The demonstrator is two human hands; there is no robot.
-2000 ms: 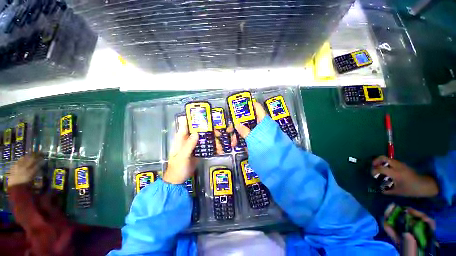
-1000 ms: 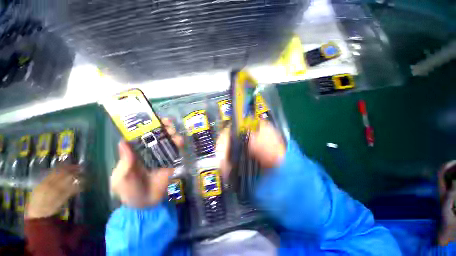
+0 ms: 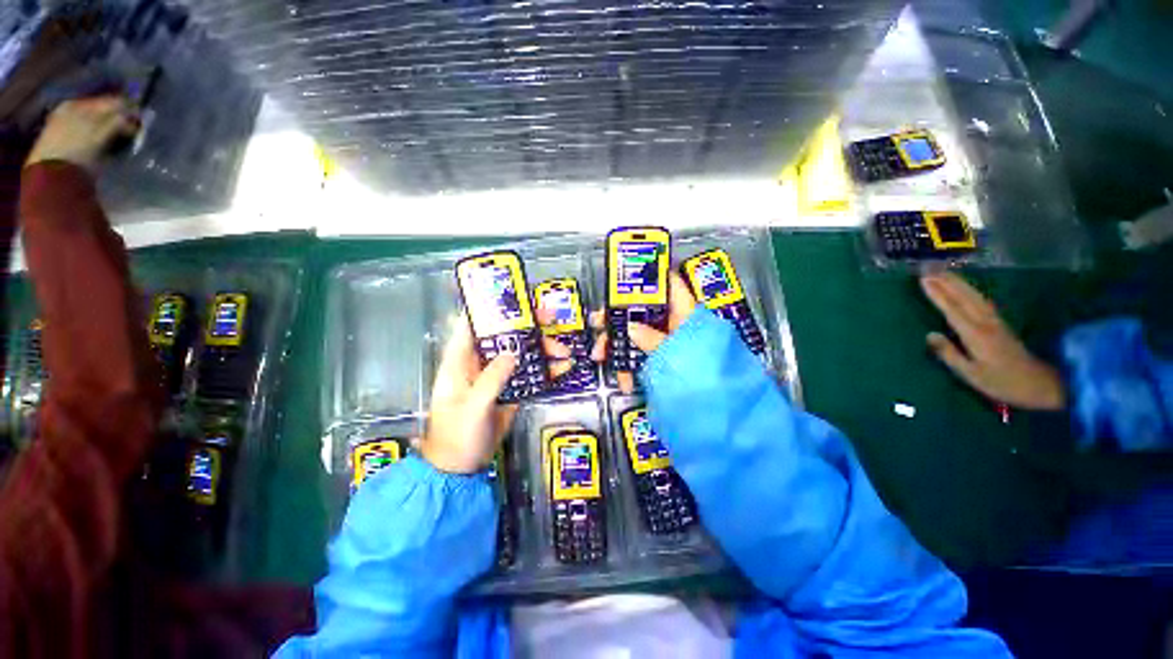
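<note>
My left hand (image 3: 462, 409) holds a yellow-framed keypad phone (image 3: 498, 295) upright, its screen lit whitish, the thumb on the keys. My right hand (image 3: 661, 337) holds another keypad phone (image 3: 638, 269) with a lit blue menu screen, the thumb at its upper keys. Both phones are above a clear blister tray (image 3: 383, 305). Several lit phones lie in its pockets, among them one at the front middle (image 3: 575, 479) and one at the back right (image 3: 715, 286). My sleeves hide part of the tray.
Stacked blister trays (image 3: 553, 90) stand behind. At left, a person's red-sleeved arm (image 3: 80, 296) reaches over another tray of phones to a dark stack. At right, another person's hand (image 3: 991, 345) is over the mat, near a small white piece (image 3: 904, 411). Two phones (image 3: 925, 232) lie in the upper-right tray.
Both held phones now face me; the right one was edge-on and the left one tilted a second ago. The red-sleeved arm has moved up to the stack. The right neighbour's hand has come in over the mat.
</note>
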